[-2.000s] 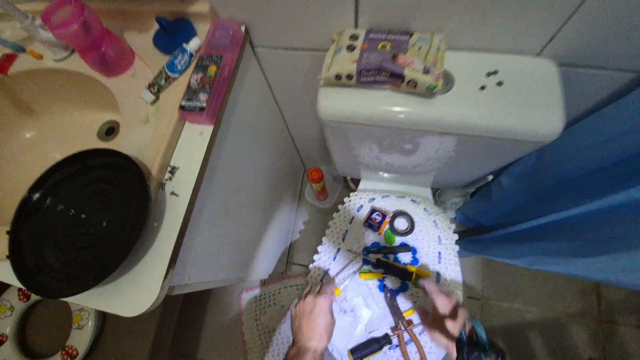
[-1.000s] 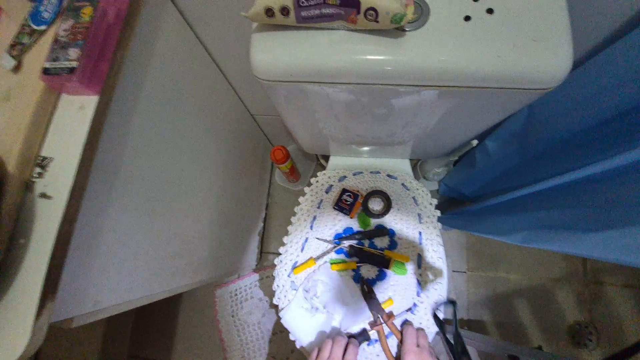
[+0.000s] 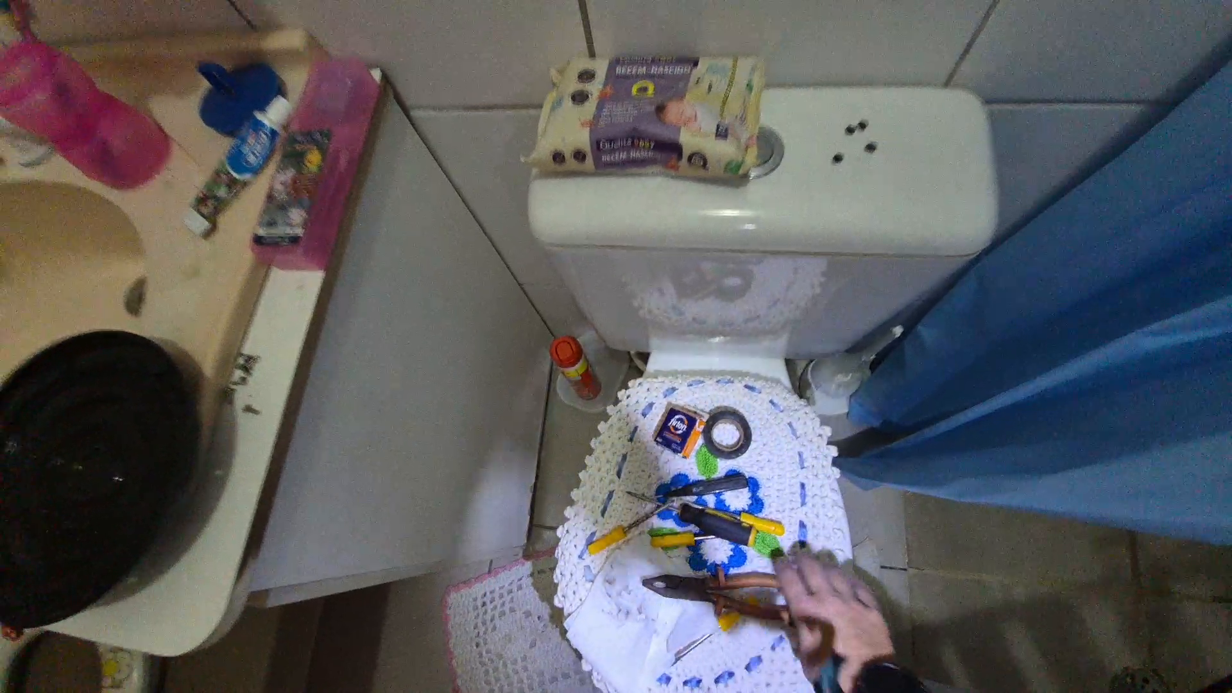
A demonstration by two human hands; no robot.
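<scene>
My right hand (image 3: 833, 602) is at the lower right of the lid cover, its fingers extended at the handle ends of the combination pliers (image 3: 717, 589); whether it grips them is unclear. My left hand is out of view. The pliers lie sideways, partly over a crumpled white cloth or paper (image 3: 626, 611). Below them is a yellow-handled screwdriver (image 3: 736, 616). Farther up lie more screwdrivers, one with a yellow handle (image 3: 606, 539), one with a thick black handle (image 3: 717, 525), and a slim black-handled tool (image 3: 707, 486). A black tape roll (image 3: 728, 433) sits beside a small box (image 3: 679, 429).
The crocheted cover (image 3: 770, 404) lies on the toilet lid before the cistern (image 3: 866, 207), which holds a wipes pack (image 3: 650, 115). At left, a round black object (image 3: 96, 481) rests on the sink counter (image 3: 207, 587). A blue curtain (image 3: 1078, 366) hangs right; a red-capped container (image 3: 576, 368) stands behind left.
The pliers have turned from pointing toward the cistern to lying sideways. My left hand has left the view. The black-handled tool at the near edge two seconds ago is no longer visible there.
</scene>
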